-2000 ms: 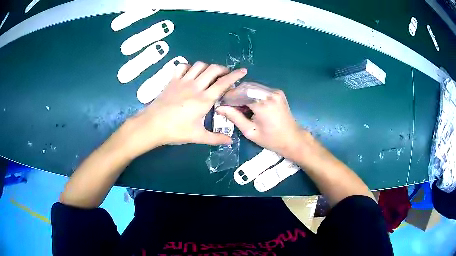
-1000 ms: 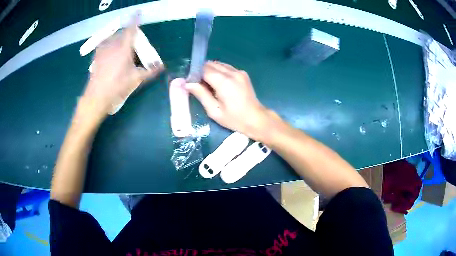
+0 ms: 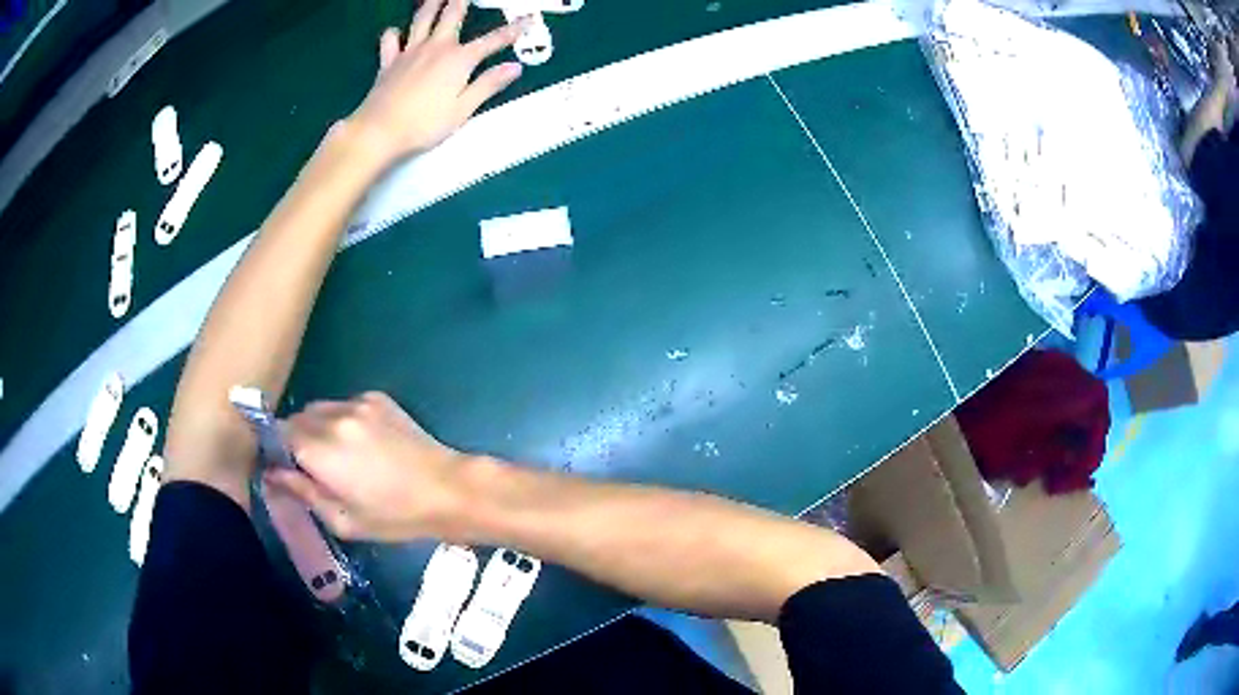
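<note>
My left hand [image 3: 438, 84] reaches over the pale rail to the conveyor, fingers spread, beside a small group of white oval parts [image 3: 534, 38]; no part shows in its grasp. My right hand [image 3: 356, 468] is closed on a grey label strip [image 3: 261, 414] with a pale end, in front of my left forearm. The pinkish oval jig [image 3: 307, 546] lies just below my right hand, its upper end hidden by the hand. Two white parts [image 3: 440, 607] lie side by side right of the jig, near the table's front edge.
A label stack [image 3: 527, 234] stands on the green table. More white parts [image 3: 135, 459] lie at left, others [image 3: 188, 193] on the conveyor beyond the rail [image 3: 612, 98]. A plastic bag [image 3: 1067, 149], another person's arm [image 3: 1207, 122], cardboard [image 3: 924, 516] and red cloth [image 3: 1035, 421] are at right.
The view has swung right. My left hand has moved from the table's left-hand parts over the rail to the conveyor. My right hand still holds the strip near the jig.
</note>
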